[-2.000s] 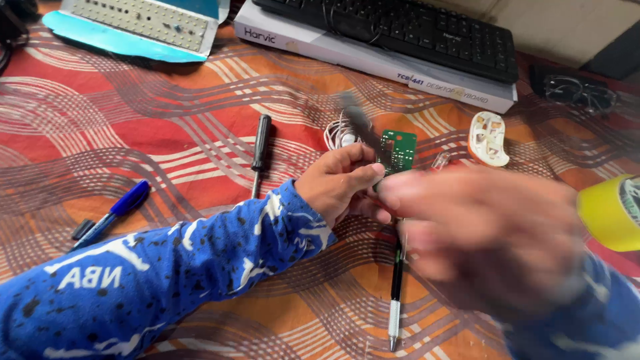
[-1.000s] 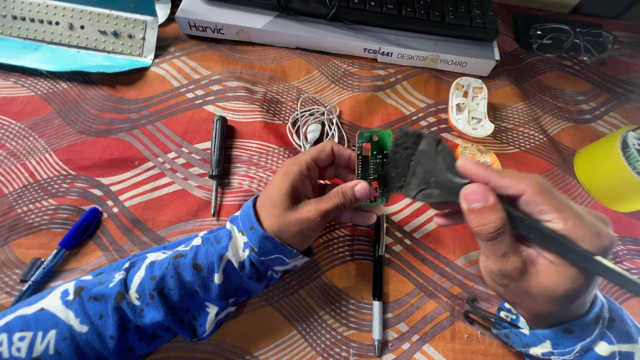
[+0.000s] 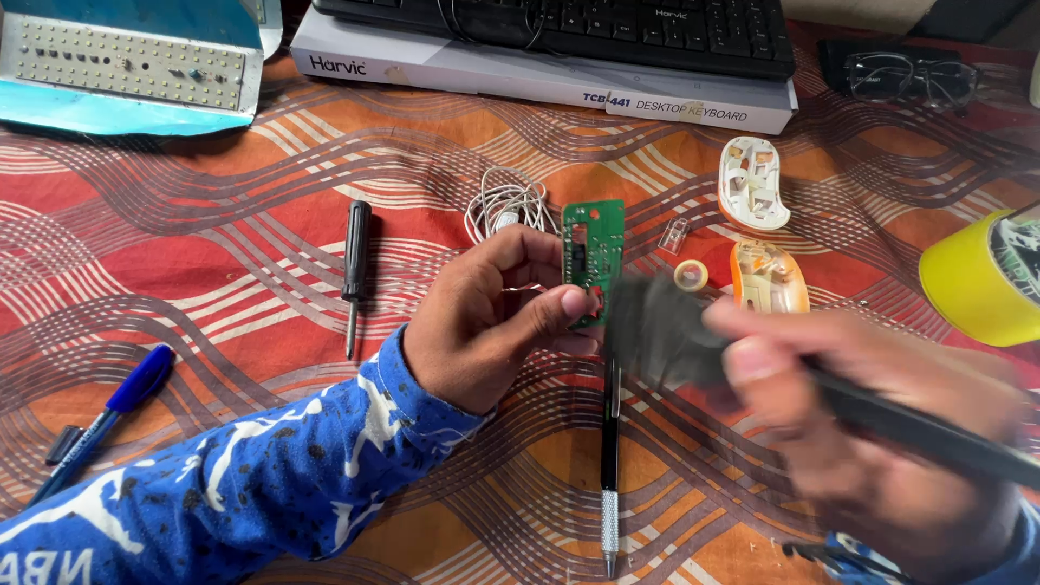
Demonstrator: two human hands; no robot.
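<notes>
Near the middle, my left hand (image 3: 496,325) grips a green circuit board (image 3: 602,252) upright between thumb and fingers. My right hand (image 3: 861,406), blurred, is closed on the handle of a black brush (image 3: 666,333); its bristles are at the board's lower right edge, and whether they touch it is unclear. A coiled white cable (image 3: 512,199) lies behind my left hand. Right of the board are a small clear plastic part (image 3: 674,236), a mouse scroll wheel (image 3: 691,275), a white and orange mouse shell half (image 3: 749,183) and an orange shell half (image 3: 769,276), partly covered by my right hand.
A black screwdriver (image 3: 355,268) lies left of my left hand, a blue pen (image 3: 106,414) farther left. A black and silver pen (image 3: 610,455) lies below the board. At the back are a keyboard (image 3: 650,32) on its box (image 3: 528,85), an LED panel (image 3: 130,65), glasses (image 3: 910,80); yellow tape (image 3: 975,276) is right.
The brush, over the board's right part a second ago, is now at its lower right edge and blurred. My left hand keeps hold of the board.
</notes>
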